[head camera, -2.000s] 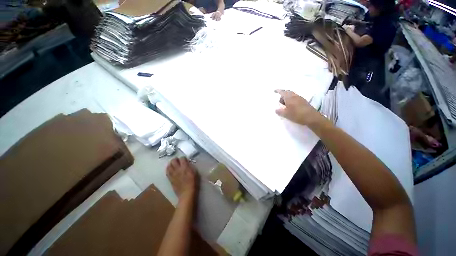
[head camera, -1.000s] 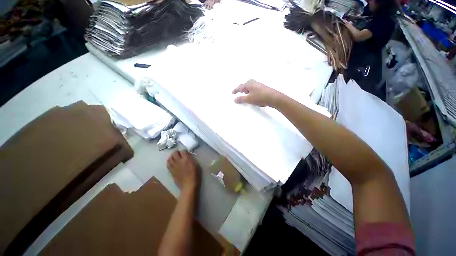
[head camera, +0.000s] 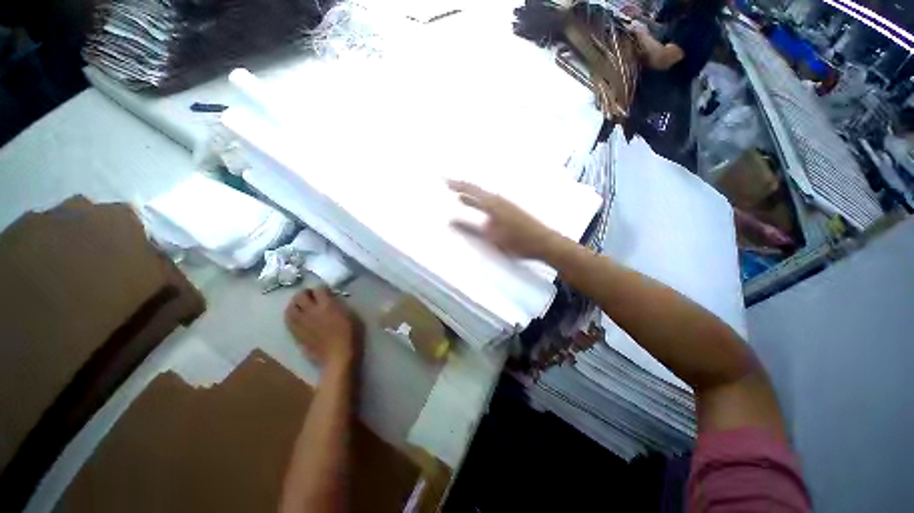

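Observation:
Large white sheets (head camera: 401, 190) lie stacked in front of me, the top one curling up at its far left corner and right side. My right hand (head camera: 506, 222) is over the top sheet, slightly blurred, fingers apart; contact is unclear. My left hand (head camera: 323, 326) rests on the pale board (head camera: 386, 386), fingers loosely bent, nothing visible in it. A notched brown panel (head camera: 205, 441) lies left of my left forearm. The glue bottle (head camera: 413, 326) with a yellow tip lies on its side between my left hand and the white sheets.
A thick brown stack (head camera: 85, 301) is at left. Crumpled white scraps (head camera: 284, 266) and folded white cloth (head camera: 215, 222) lie beyond my left hand. Another white stack (head camera: 671, 235) is at right. A person (head camera: 666, 55) is at the far right, near brown straps (head camera: 598, 60).
My right hand has moved left over the white sheets, and the top sheet now curls at its far left corner and right side. My left hand stays on the board. The view has shifted.

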